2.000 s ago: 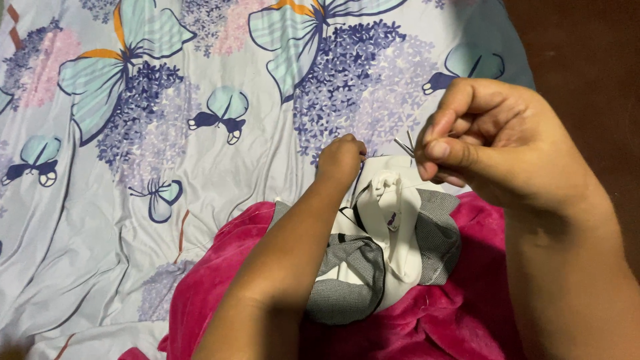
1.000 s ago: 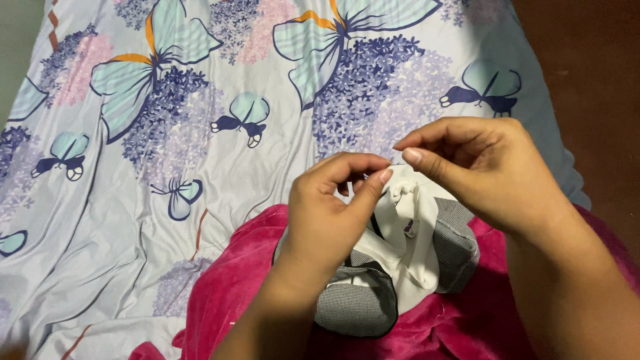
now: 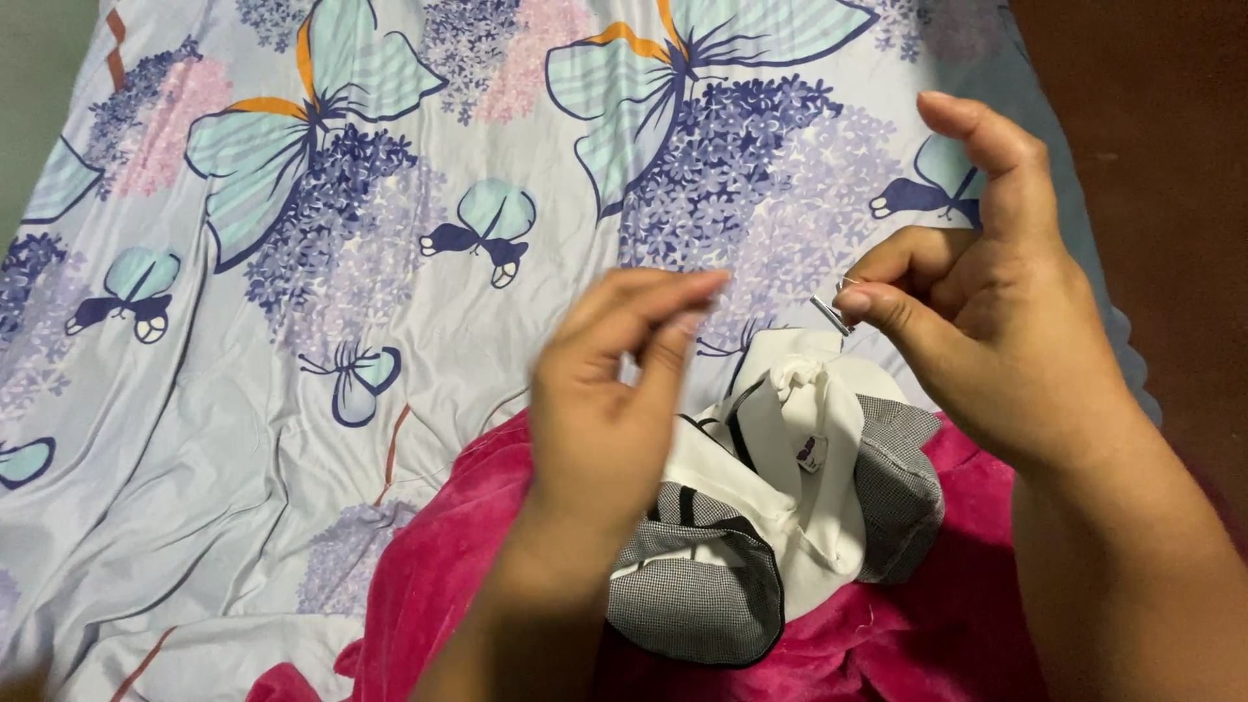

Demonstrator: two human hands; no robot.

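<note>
My right hand (image 3: 975, 283) is raised at the right, its thumb and a curled finger pinching a small, thin metallic item (image 3: 832, 315), too small to name surely. A fine pale strand shows by the thumb tip. To its left my left hand (image 3: 624, 390), somewhat blurred, has thumb and forefinger close together; whether they hold a thread cannot be seen. Below and between the hands lies a white cloth garment (image 3: 829, 507) with grey checked parts (image 3: 697, 595), black edging and a small label (image 3: 810, 453) bearing writing. Its left side is partly behind my left hand.
Under the garment is a crumpled magenta plush cloth (image 3: 439, 575). Both rest on a wrinkled bed sheet (image 3: 224, 390) printed with butterflies and flowers. A brown surface (image 3: 1150, 195) borders the sheet at the right, and a greenish one (image 3: 39, 88) shows at the top left.
My left hand rose from the garment to meet the right hand's fingertips, then moved apart from them. The metallic item now shows at the right hand's fingertips, whose forefinger has lifted away.
</note>
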